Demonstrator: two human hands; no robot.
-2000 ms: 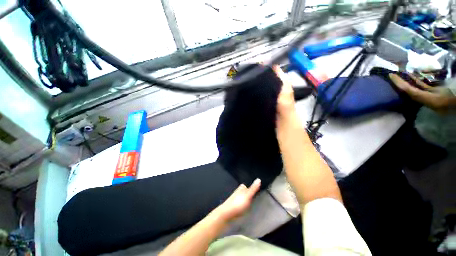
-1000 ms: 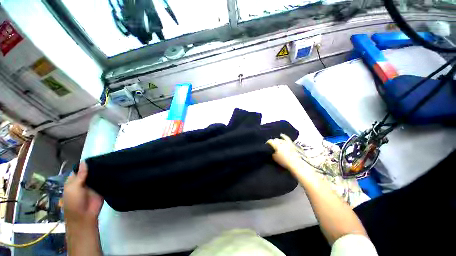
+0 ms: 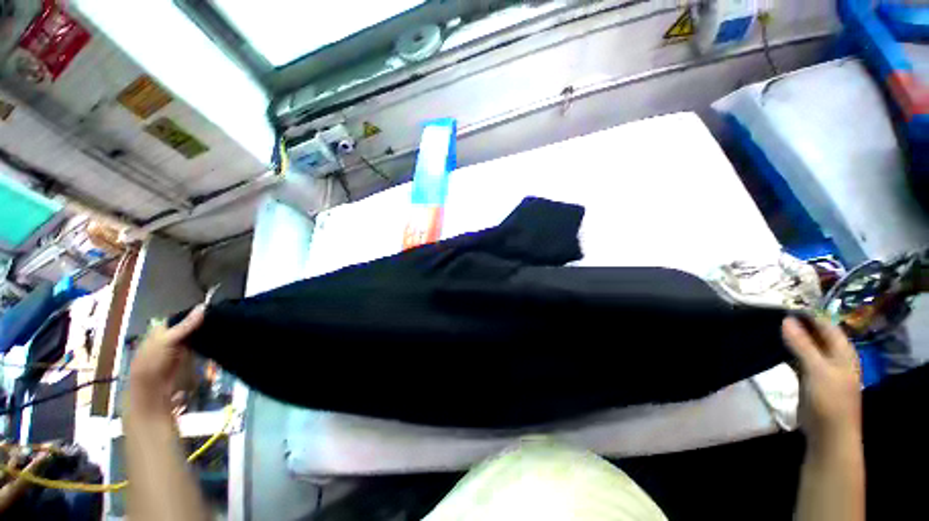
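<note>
A matte black garment [image 3: 479, 346], likely trousers, is stretched across the white padded ironing table [image 3: 652, 153]. A short part of it sticks up at the back middle. My left hand [image 3: 163, 356] grips its left end beyond the table's left edge. My right hand [image 3: 827, 356] grips its right end past the table's right side. The garment hides most of the sleeve board; I cannot tell its outline from the cloth.
A blue arm [image 3: 434, 168] with a red-orange label stands behind the garment. The steam iron [image 3: 866, 295] is at the right, by a crumpled whitish cloth [image 3: 764, 280]. A second table [image 3: 825, 132] is at the far right. Shelves and part of a person's arm show at lower left.
The garment was bunched between my hands and is now pulled out longer. My right hand has moved right, to its far end. The view has shifted left.
</note>
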